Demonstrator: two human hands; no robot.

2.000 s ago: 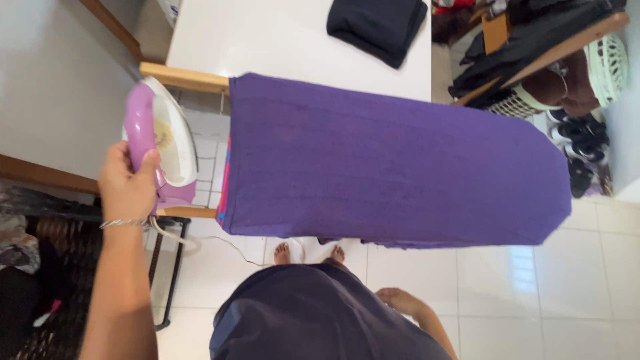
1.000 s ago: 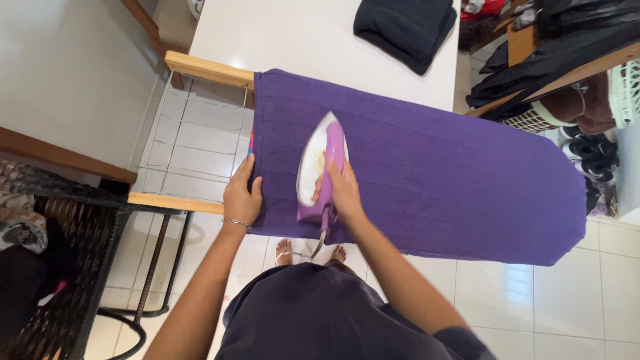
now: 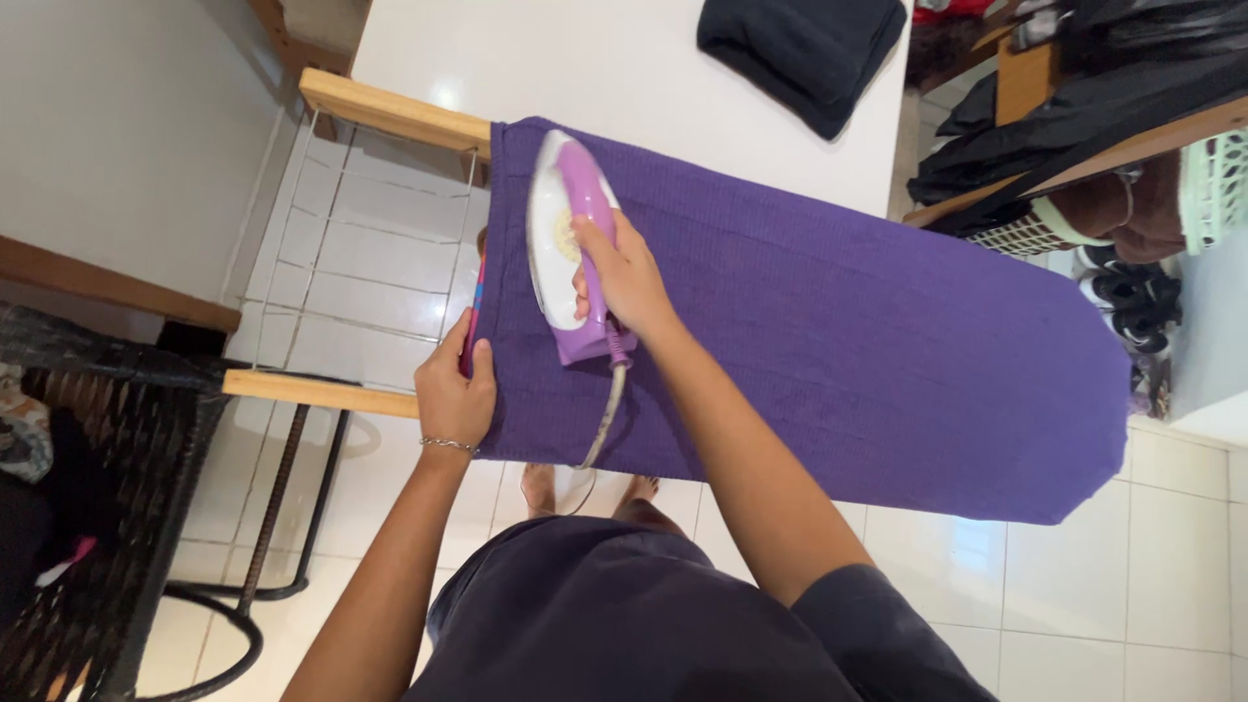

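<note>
A purple ribbed cloth (image 3: 829, 322) covers most of the ironing board. My right hand (image 3: 624, 273) grips the handle of a pink and white electric iron (image 3: 556, 263), which lies over the cloth near its left end, tip toward the far edge. The iron's cord (image 3: 606, 419) runs down over the near edge. At the board's left edge, my left hand (image 3: 456, 390) pinches the border of the cloth, where a strip of pink and blue fabric (image 3: 476, 302) shows. The iron's soleplate is hidden.
Behind the board stands a white table (image 3: 624, 58) with folded black clothing (image 3: 799, 58) on it. The board's wooden frame (image 3: 390, 107) extends left. A dark woven chair (image 3: 117, 468) holds clothes at the lower left. A rack with baskets (image 3: 1033, 229) and shoes (image 3: 1131, 302) are at right.
The iron was in my left hand off the board's left end; it passed to my right hand over the cloth, then moved toward the far left corner. My left hand came to the cloth's left edge.
</note>
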